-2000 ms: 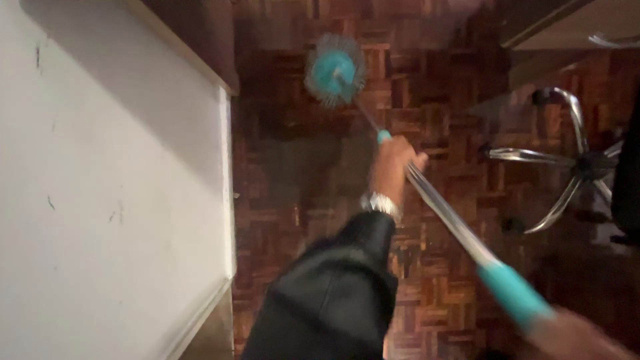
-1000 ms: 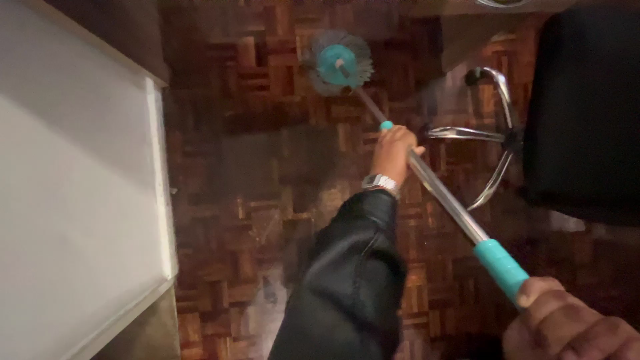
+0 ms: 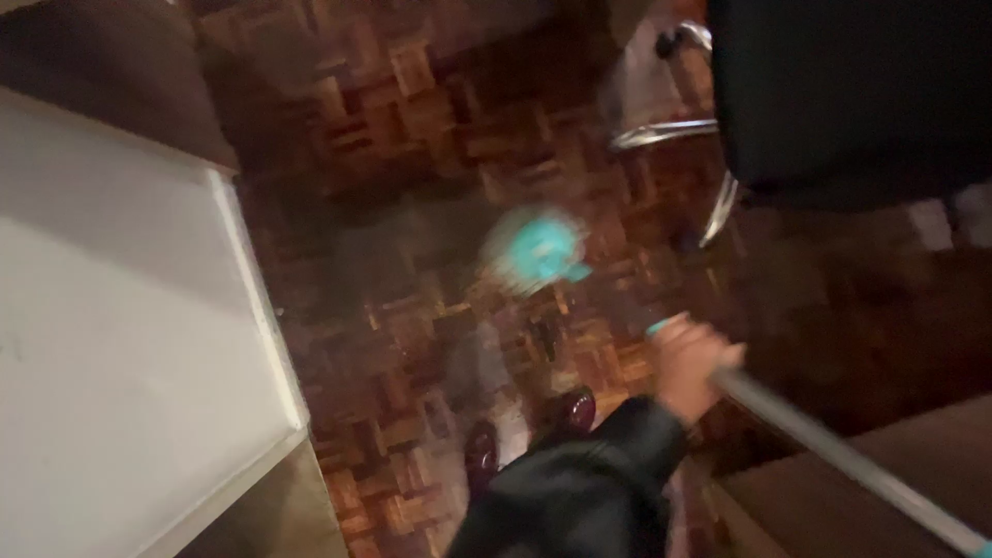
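My left hand (image 3: 692, 366), below a dark sleeve, is closed around the metal pole (image 3: 845, 457) of a spin mop. The pole runs down to the lower right corner, where a bit of its turquoise grip shows at the frame's edge. Up and to the left of the hand, the round turquoise mop head (image 3: 545, 249) with its pale fringe is blurred over the parquet floor (image 3: 418, 310). My right hand is outside the frame.
A white panel with a raised edge (image 3: 260, 310) stands at the left. At the upper right is a black chair (image 3: 845, 101) with chrome legs (image 3: 666, 133). Two dark red shoes (image 3: 482, 449) show near the bottom centre. A brownish surface (image 3: 868, 480) lies at the lower right.
The mop head has come nearer to my shoes, and my left hand has moved lower and to the right in view. My right hand, on the turquoise grip before, has left the view.
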